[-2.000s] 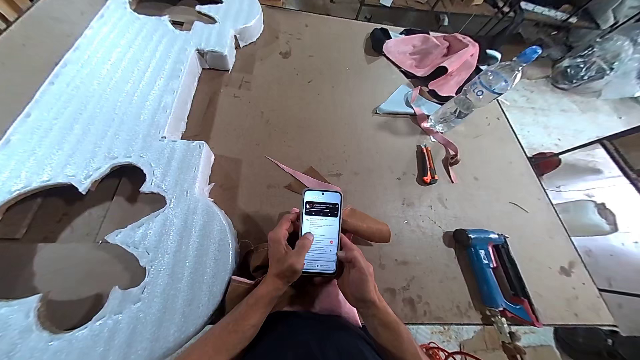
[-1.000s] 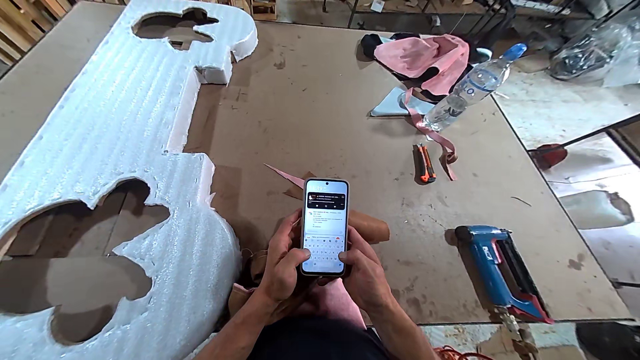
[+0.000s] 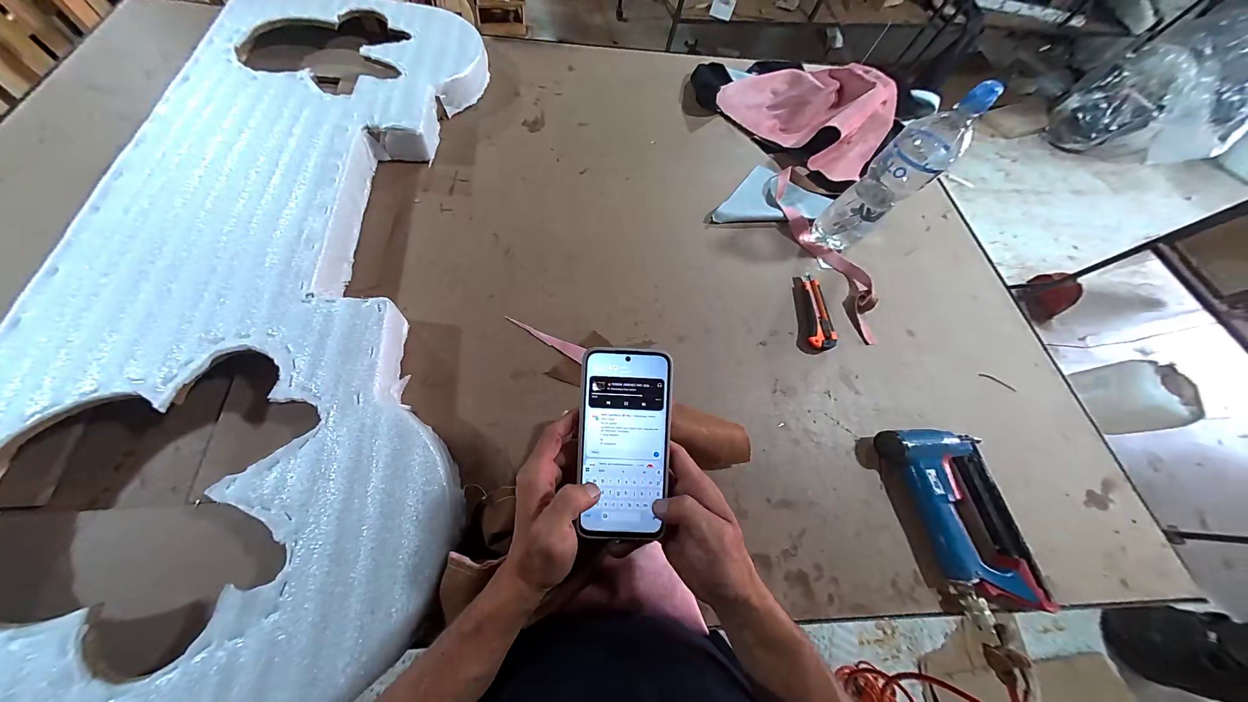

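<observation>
A smartphone (image 3: 626,444) is held upright between both hands, its lit screen showing a keyboard. My left hand (image 3: 548,507) grips its left edge, thumb over the keys. On the opposite edge my right hand (image 3: 704,526) holds it too, thumb at the lower right of the screen. Behind the phone lie a roll of brown material (image 3: 717,436) and a pointed pink strip (image 3: 546,337). Pink and brown material (image 3: 643,585) shows below the hands. Left of them lies a large cut-out panel covered in white foam sheet (image 3: 253,224).
On the brown table (image 3: 585,214), a blue pneumatic stapler (image 3: 951,517) lies to the right. Farther back are an orange utility knife (image 3: 817,314), a pink ribbon (image 3: 834,255), a plastic water bottle (image 3: 902,171) and pink-and-black fabric (image 3: 809,112). An orange hose (image 3: 892,682) hangs below the front edge.
Two seconds ago my left thumb was over the middle of the screen and my right thumb beside the phone. Both thumbs are now at the on-screen keyboard, which was not showing then.
</observation>
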